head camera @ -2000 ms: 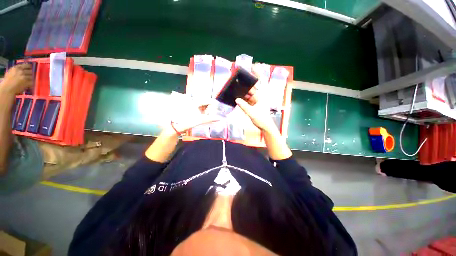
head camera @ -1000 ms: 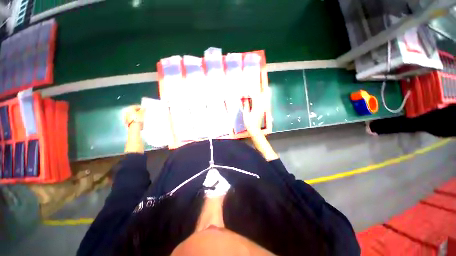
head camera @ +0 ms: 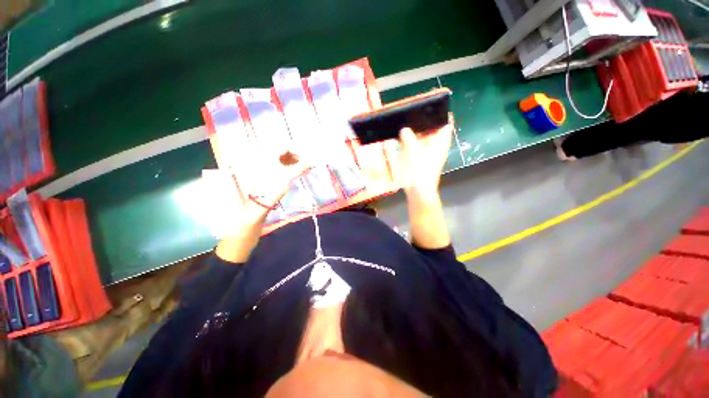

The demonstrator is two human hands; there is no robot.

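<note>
My right hand (head camera: 422, 155) holds a flat black device (head camera: 404, 118) above the right side of a red tray (head camera: 369, 74). My left hand (head camera: 268, 190) is over the left front part of the tray. It is washed out by glare, so I cannot tell if it holds a bag. Whitish bagged devices (head camera: 298, 97) lie in the tray's back row, their clear ends overhanging the rear rim. More bagged devices (head camera: 320, 186) lie in the front row, partly hidden by glare and the left hand. A glary white patch (head camera: 208, 194) lies at the left.
A red tray stack (head camera: 78, 256) with black devices stands at the left, another tray (head camera: 27, 140) behind it. An orange and blue roll (head camera: 543, 113) sits near the bench edge. A grey-white machine (head camera: 587, 31) and red trays (head camera: 645, 74) are at the right. Red stacks (head camera: 630, 311) fill the lower right.
My right hand has lifted from the tray's front right with a black device. My left hand has moved right, from the white pile to over the tray. The whole view has turned.
</note>
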